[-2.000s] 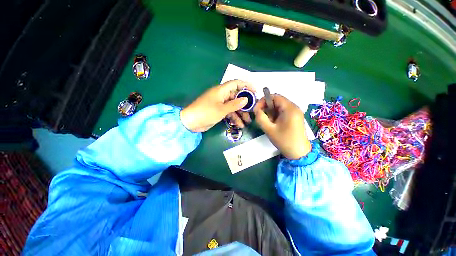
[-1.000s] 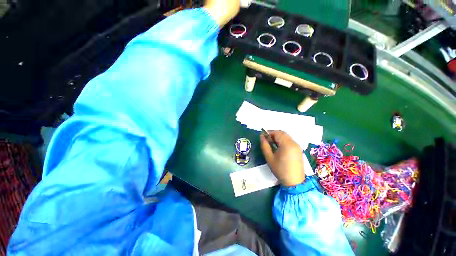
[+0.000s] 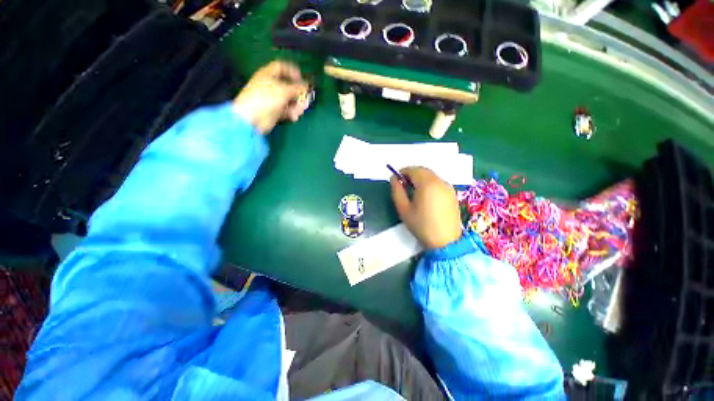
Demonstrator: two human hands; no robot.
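My left hand (image 3: 274, 95) is blurred, left of the tray stand. Its fingers are closed on a small round silver-rimmed watch unit (image 3: 306, 98). My right hand (image 3: 427, 205) holds thin dark tweezers (image 3: 399, 175) over the fanned white strips (image 3: 376, 159). A loose unit (image 3: 351, 217), a round part with a pale square and a second part touching below it, lies on the green top left of my right hand. One white strip (image 3: 380, 256) with a small mark near its left end lies partly under my right hand.
The black holding tray (image 3: 470, 69) with round units is raised on a tan stand (image 3: 399, 81) at the back. A tangled rubber band heap (image 3: 532, 235) and clear bag (image 3: 607, 294) lie right. Black trays stand at left (image 3: 86, 102) and right (image 3: 665, 258). Another unit (image 3: 583, 124) lies at right.
My left hand went to the holding tray and has come back down-left with a round unit. My right hand keeps the tweezers near the strips. The camera view has shifted.
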